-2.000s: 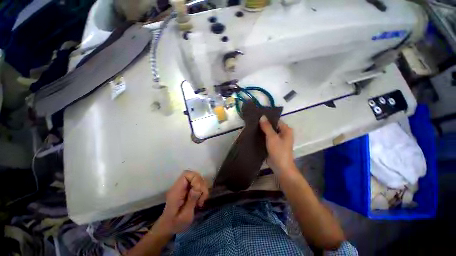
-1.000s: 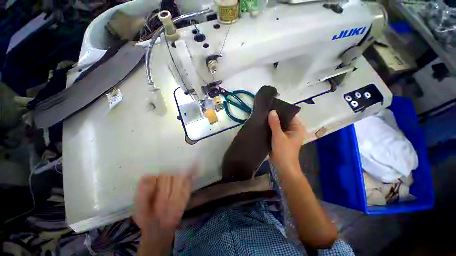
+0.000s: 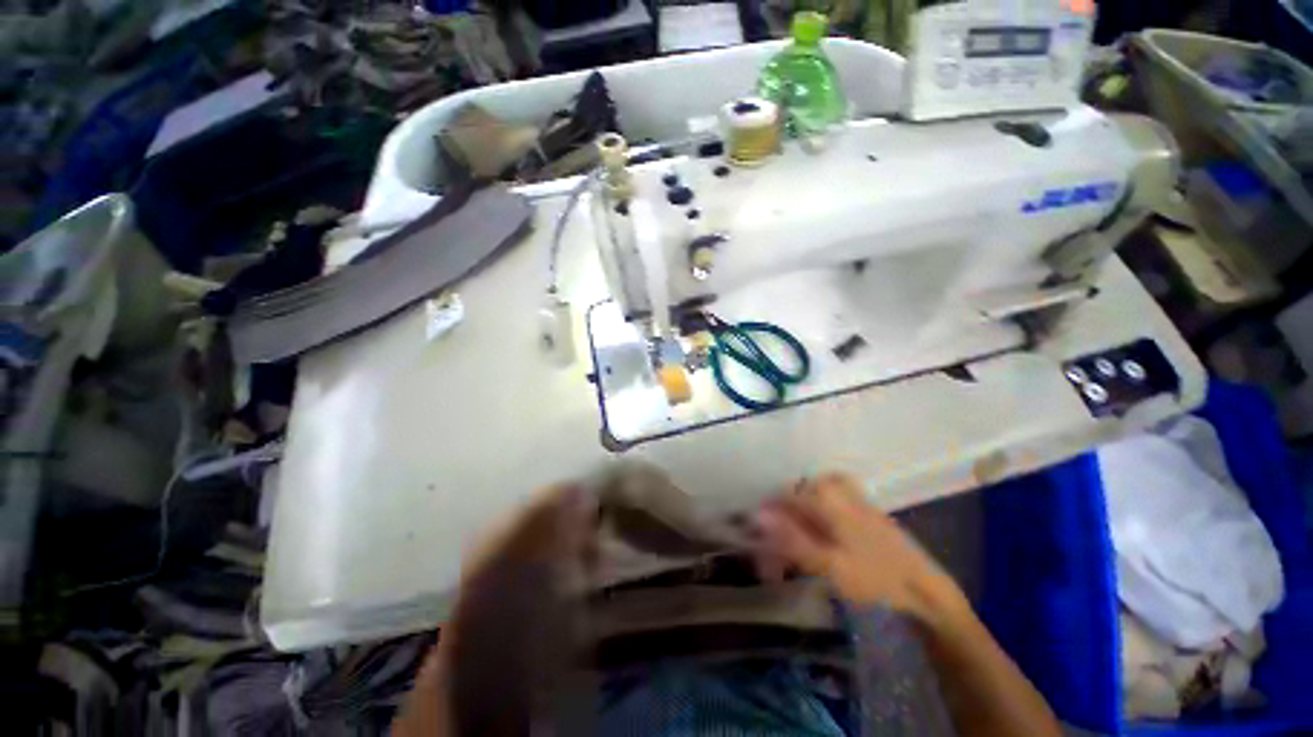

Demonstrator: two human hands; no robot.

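My left hand (image 3: 521, 554), blurred, holds a dark brown fabric strip (image 3: 504, 648) at the front edge of the table; the strip hangs down over my forearm. My right hand (image 3: 824, 540), also blurred, is at the other end of the fabric's raised fold, fingers closed on it. The fabric spans between both hands, below the needle area. The sewing machine (image 3: 893, 216) stands behind, with an orange-yellow block (image 3: 675, 383) beside the presser foot. Green-handled scissors (image 3: 760, 363) lie on the bed right of the needle.
Stacked grey-brown curved pieces (image 3: 382, 281) and a paper label (image 3: 444, 315) lie at the left. Behind are a thread spool (image 3: 752, 131), green bottle (image 3: 802, 84) and control box (image 3: 998, 61). A switch panel (image 3: 1123, 377) and blue bin (image 3: 1048, 576) are at right.
The dark strip has moved from beside the scissors down to the table's front edge. My left hand has taken hold of it. The view has tilted up, showing the bottle and control box.
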